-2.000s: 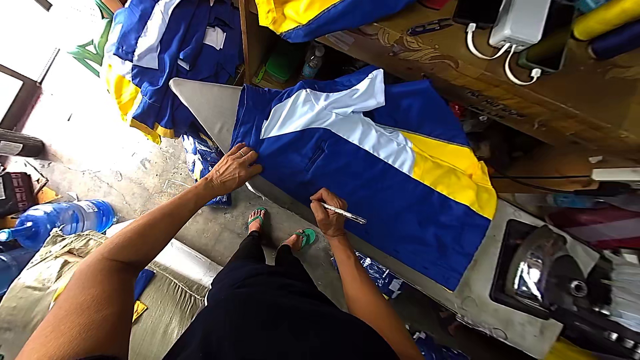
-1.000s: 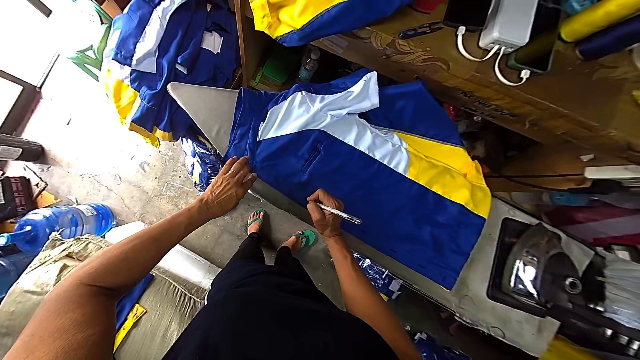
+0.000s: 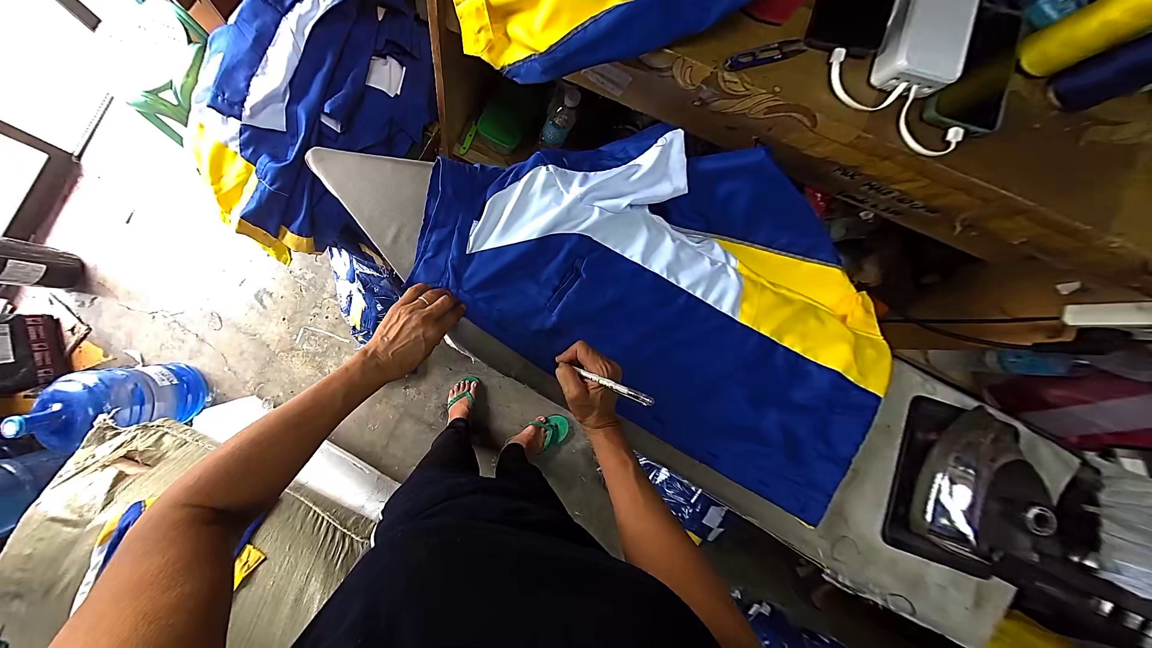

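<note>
A blue, white and yellow fabric garment (image 3: 666, 360) lies spread over a grey ironing board (image 3: 373, 193). At its near left edge, my left hand (image 3: 418, 328) rests with the fingers curled over the blue cloth; whether they pinch it cannot be told. My right hand (image 3: 589, 382) holds a slim white-and-dark pen (image 3: 621, 387) near the garment's lower edge, with the pen's far end pointing right. Between the hands and a little above them, a short dark slit or mark (image 3: 565, 286) shows in the blue cloth.
An electric iron (image 3: 958, 495) rests on a dark plate at the board's right end. A wooden table (image 3: 837, 135) beyond carries phones, a white power bank (image 3: 922, 45) and thread cones. Similar garments (image 3: 315, 108) hang at upper left. Blue water bottles (image 3: 126, 400) and a sack (image 3: 306, 540) lie at left.
My left hand's fingers were spread at the garment's edge one second ago and are now curled on it. My right hand keeps hold of the pen in about the same place.
</note>
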